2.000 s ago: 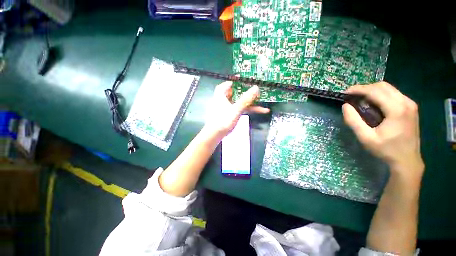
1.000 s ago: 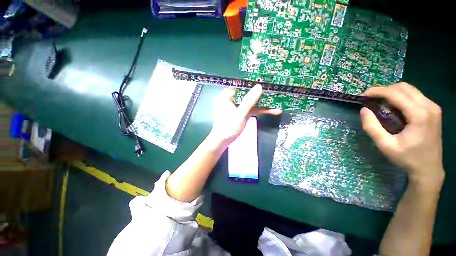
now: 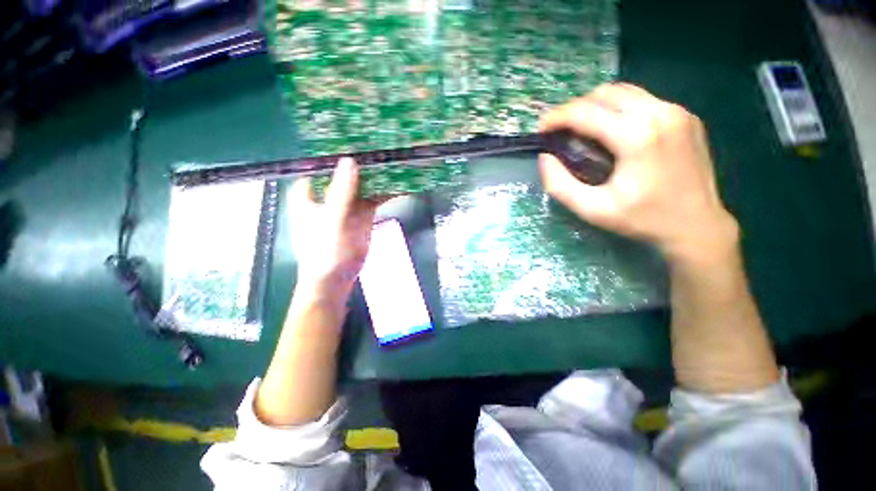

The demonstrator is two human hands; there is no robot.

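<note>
My right hand [image 3: 639, 173] is closed round the dark case of a tape measure [image 3: 581, 158]. Its dark strip [image 3: 423, 153] is pulled out to the left and ends over the top edge of a wrapped white item [image 3: 216, 245]. My left hand [image 3: 331, 225] is at the strip, with a fingertip against it; whether it grips the strip is unclear. The strip crosses in front of green circuit board panels [image 3: 442, 72], which are blurred. A bubble-wrapped green board [image 3: 538, 254] lies below the strip.
A smartphone with a white screen [image 3: 396, 283] lies between my left hand and the wrapped board. A coiled black cable [image 3: 134, 278] lies at the left. Purple bins [image 3: 197, 43] stand at the back left. A grey handheld meter [image 3: 792, 104] lies at the far right.
The camera view has turned and shifted right, bringing the grey meter into view. The tape stays extended in my right hand, with my left hand still at it.
</note>
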